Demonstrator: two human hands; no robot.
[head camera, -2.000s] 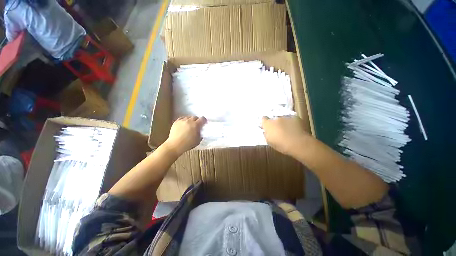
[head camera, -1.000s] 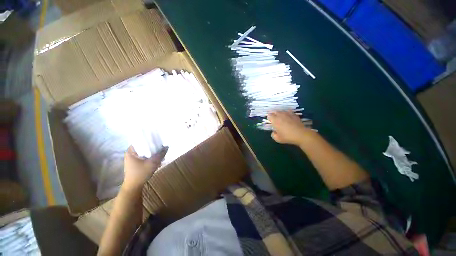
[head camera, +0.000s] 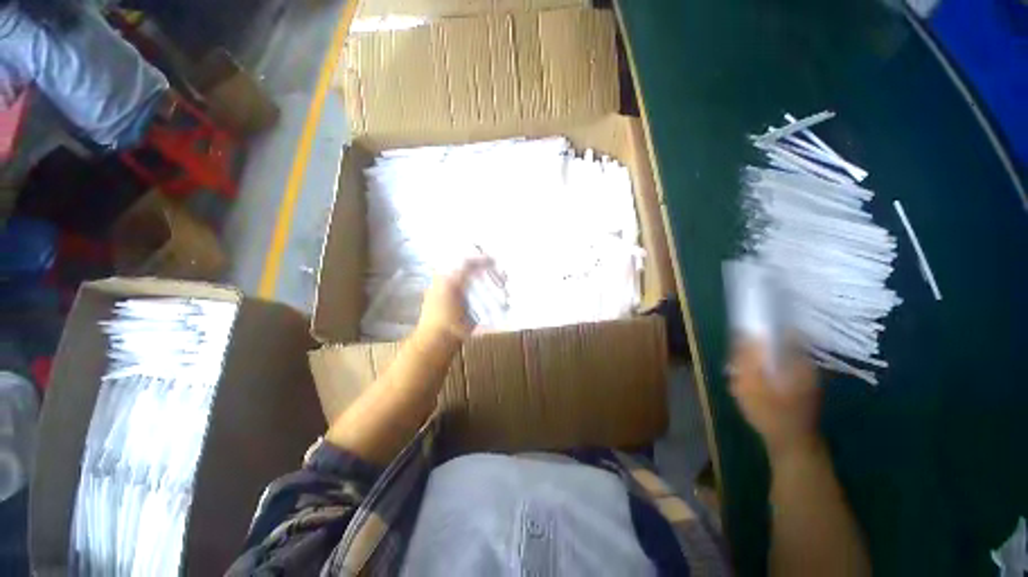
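Note:
My left hand (head camera: 457, 298) is at the near edge of the main carton (head camera: 657, 242), fingers closed around a few white sticks. The carton is nearly full of white sticks (head camera: 496, 203), which glare strongly. My right hand (head camera: 778, 389) is blurred over the green bench and holds a small upright bundle of white sticks (head camera: 752, 302). The loose pile of sticks (head camera: 829, 254) lies just beyond and right of that hand, roughly parallel. One stray stick (head camera: 918, 250) lies right of the pile.
A second carton (head camera: 56, 417) with rows of white sticks stands at the left. Open carton flaps (head camera: 485, 68) extend in front and near my forearm. A seated person's sleeve (head camera: 85, 73) and red stools (head camera: 186, 152) are at upper left. A white scrap (head camera: 1011, 552) lies at lower right.
My right hand has lifted from the near end of the pile with a bundle. My left hand stays at the carton. The view has swung back left, showing the second carton more fully.

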